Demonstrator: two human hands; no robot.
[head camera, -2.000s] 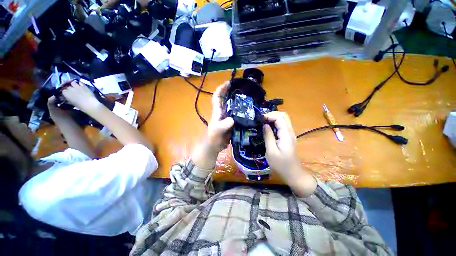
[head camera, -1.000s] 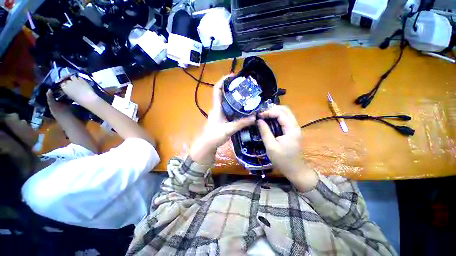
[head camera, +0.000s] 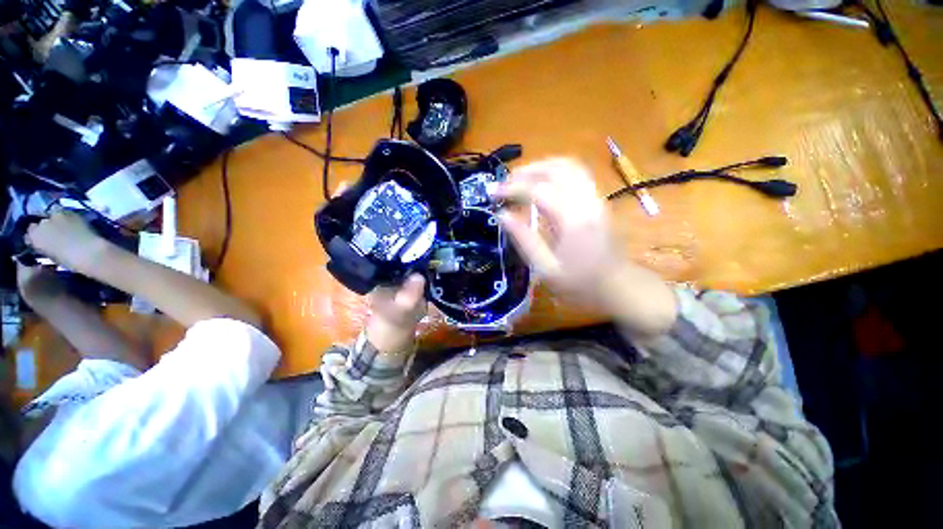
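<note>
My left hand holds the black front housing from below, with its main board facing up. The camera body lies open beside it, its dark hollow showing thin wires and a small board. My right hand is blurred over the body's upper right side, fingertips at the small board's edge; whether they pinch anything is unclear. The tail cable runs out to the right on the tabletop.
A spare front housing lies behind the body. An orange-yellow tool lies to the right. White cameras and black parts are heaped at the back left. A coworker's arms work at the left. Trays stand at the back.
The front housing has swung left, away from the body, opening the hollow to view. My right hand has moved off the housing to the body's upper right. The camera view has shifted.
</note>
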